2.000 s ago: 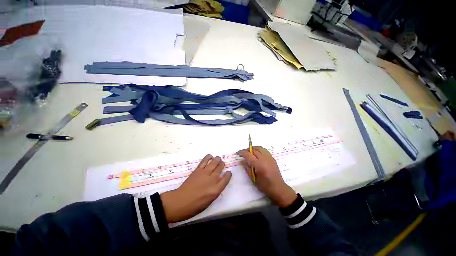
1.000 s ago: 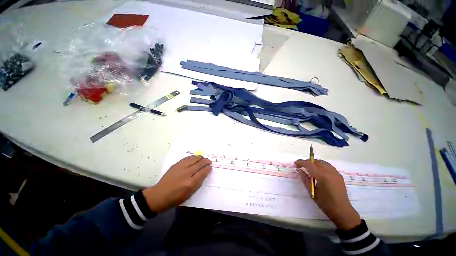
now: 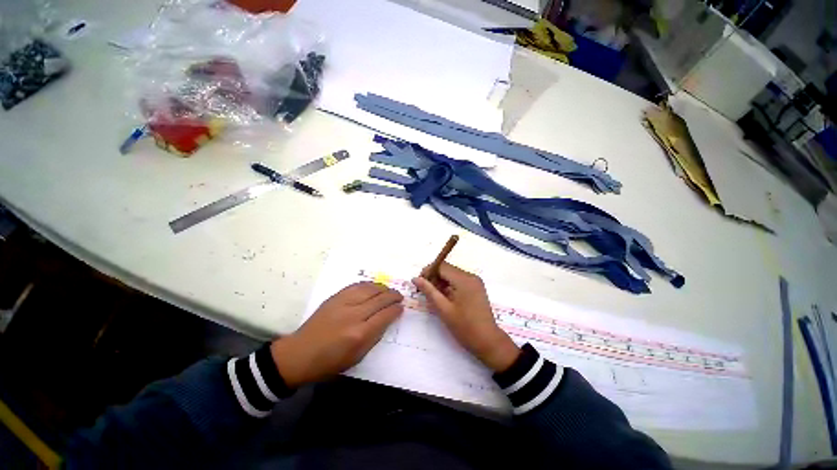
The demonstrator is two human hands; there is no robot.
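Observation:
A white paper template (image 3: pixel 587 381) with red parallel lines and small marks lies at the table's front edge. A yellow tape tab (image 3: pixel 382 278) shows at its left end. My left hand (image 3: pixel 341 332) lies flat on the template's left part, fingers together, just below the tab. My right hand (image 3: pixel 465 312) holds a brown-looking pencil (image 3: pixel 443 256), its upper end pointing up and away. The pencil's lower end is hidden by my fingers. My right fingertips are close beside my left fingertips. No separate strip can be told under my hands.
Behind the template lie tangled blue strips (image 3: pixel 514 207) and a straight strip bundle (image 3: pixel 477 139). A steel ruler (image 3: pixel 252 194) with a pen (image 3: pixel 286 180) across it lies left, before plastic bags (image 3: pixel 220 83). Card patterns (image 3: pixel 684 151) lie back right; a grey-blue strip (image 3: pixel 785 372) lies far right.
My right hand has moved left along the template, up to my left hand, and the pencil leans differently. My left hand stays near the yellow tab. The view has shifted slightly.

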